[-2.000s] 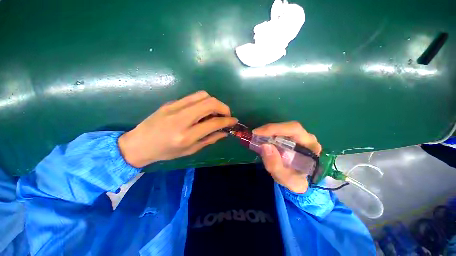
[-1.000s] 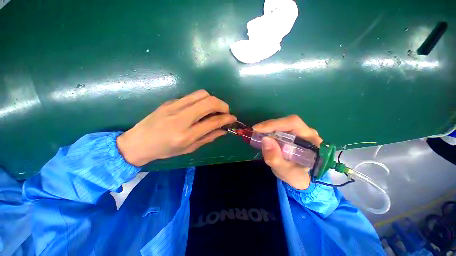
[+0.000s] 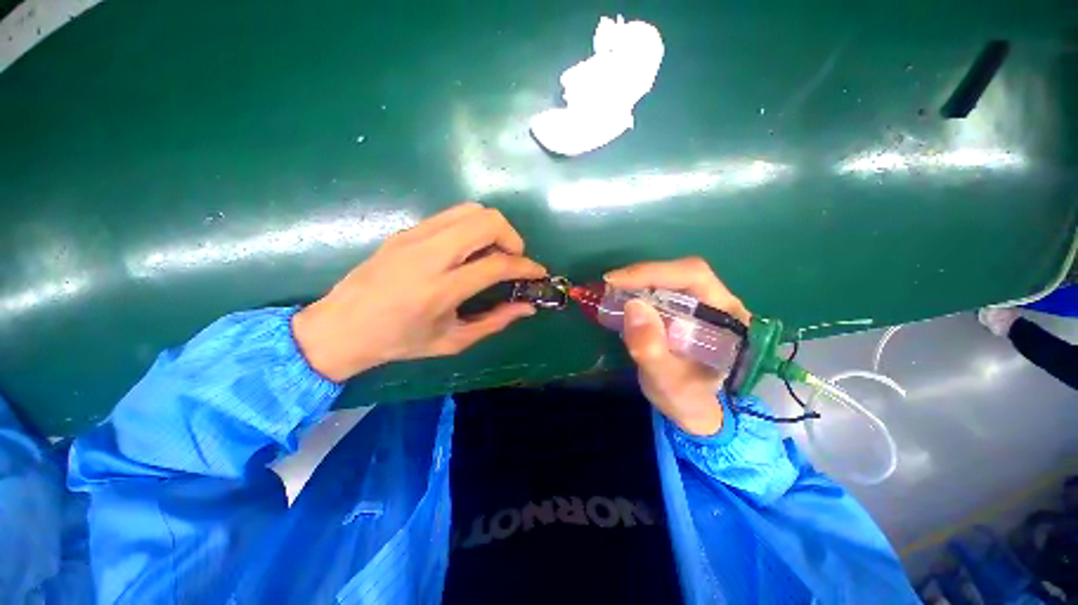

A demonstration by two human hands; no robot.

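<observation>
My left hand (image 3: pixel 420 293) pinches a small dark and silvery workpiece (image 3: pixel 538 293) between thumb and fingers near the table's front edge. My right hand (image 3: pixel 680 319) holds a clear, pinkish dispensing syringe (image 3: pixel 700 340) like a pen. Its dark red front end (image 3: pixel 588 297) points left, and its tip is at the workpiece's right end; whether they touch cannot be told. A green adapter head (image 3: pixel 759 358) sits on the barrel's rear, with a pale air hose (image 3: pixel 861 428) and a thin dark cord.
The glossy green work surface (image 3: pixel 296 154) bears a crumpled white tissue (image 3: pixel 609 89) beyond the hands and a short black strip (image 3: pixel 976 79) at the far right. A pale strip crosses the top left corner. Another person's dark sleeve (image 3: pixel 1046 351) shows at the right edge.
My left fingers have opened around the workpiece, so more of it shows. The syringe has shifted slightly. Tissue and black strip appear lower-left than two seconds ago as the view shifted.
</observation>
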